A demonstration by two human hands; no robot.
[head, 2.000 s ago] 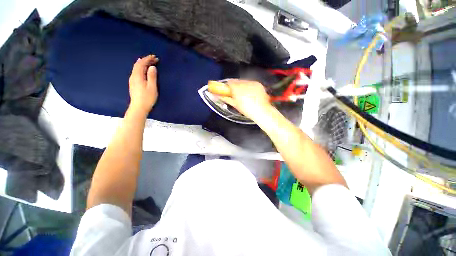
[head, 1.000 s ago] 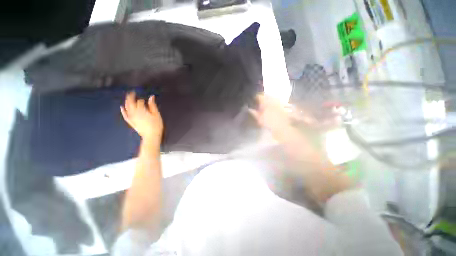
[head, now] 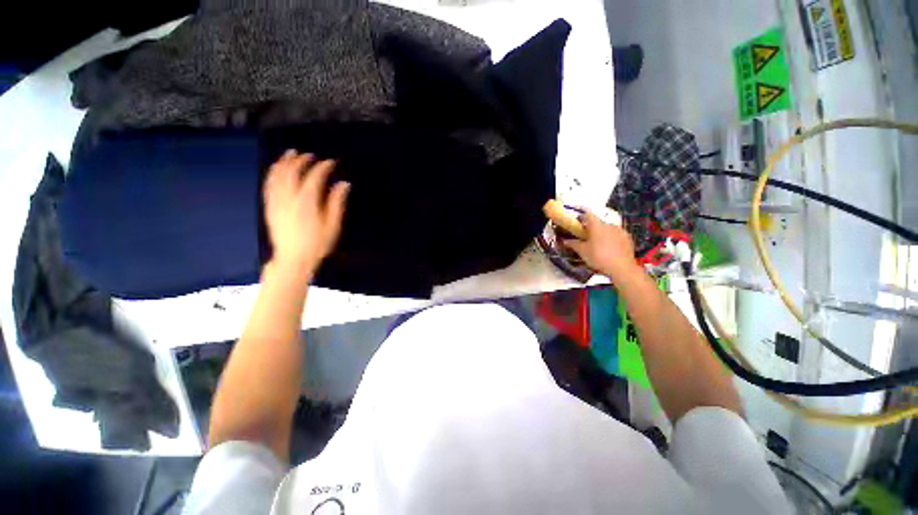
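A black garment piece (head: 403,216) lies flat over the right part of the navy padded board (head: 166,211). My left hand (head: 302,211) rests on the black cloth near its left edge, fingers spread, holding nothing. My right hand (head: 604,246) grips the tan wooden handle (head: 565,218) of the steam iron (head: 566,258) at the table's right edge, just right of the black cloth. My hand hides part of the iron. Grey tweed cloth (head: 292,62) is heaped along the far side of the board.
Dark grey pieces (head: 86,347) hang at the left table end. A checked cloth bundle (head: 664,181) is beyond the iron. Black hose (head: 765,382) and yellowish tube (head: 760,201) loop at right. A green box (head: 632,347) and red and teal containers (head: 602,322) are below the table edge.
The iron and my right hand have moved right, off the board to the table edge. The black cloth now covers more of the board, and my left hand lies on it. The steam has cleared.
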